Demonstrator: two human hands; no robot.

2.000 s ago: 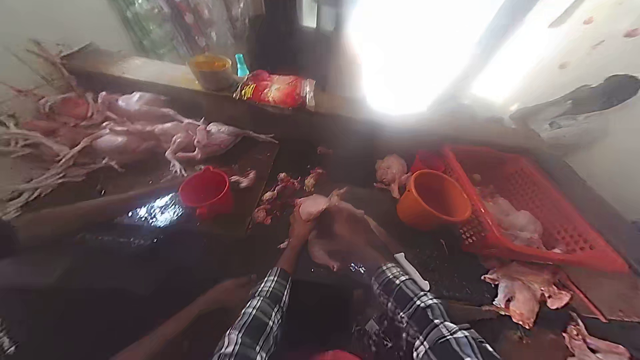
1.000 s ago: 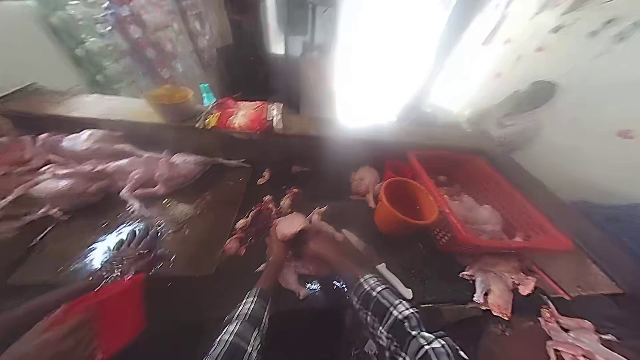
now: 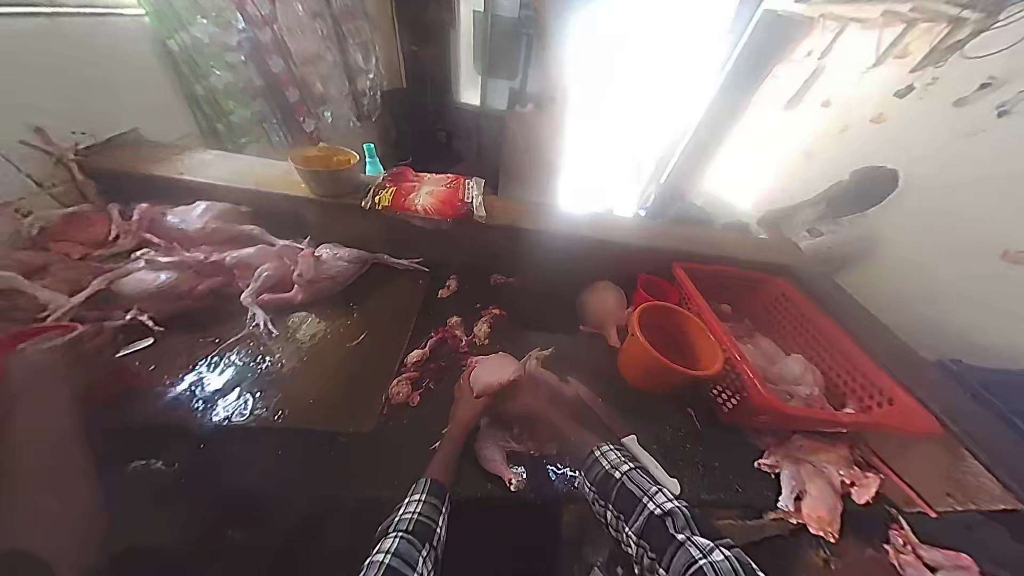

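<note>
A plucked chicken carcass [image 3: 524, 416] lies on the dark wet counter between my hands, one leg pointing toward me. My left hand [image 3: 468, 400] grips a pale rounded part of the carcass at its left side. Over the right side of the carcass reaches my right hand [image 3: 552, 412], blurred, its fingers hard to make out. Bloody offal pieces [image 3: 436, 348] are scattered just beyond my left hand. A white handle [image 3: 650, 464], perhaps of a knife, shows beside my right sleeve. An orange plastic bucket [image 3: 670, 348] stands to the right, near a pale piece of poultry [image 3: 604, 308].
Several plucked chickens [image 3: 200, 256] lie at the left. A red perforated crate [image 3: 832, 352] holding meat stands at the right, with cut poultry [image 3: 824, 480] before it. A bowl [image 3: 324, 170] and a red packet [image 3: 428, 194] sit on the ledge. Another person's blurred arm [image 3: 48, 456] is at far left.
The other person's arm and red container have moved to the far left edge from the lower left. My hands stay at the carcass. The view has shifted.
</note>
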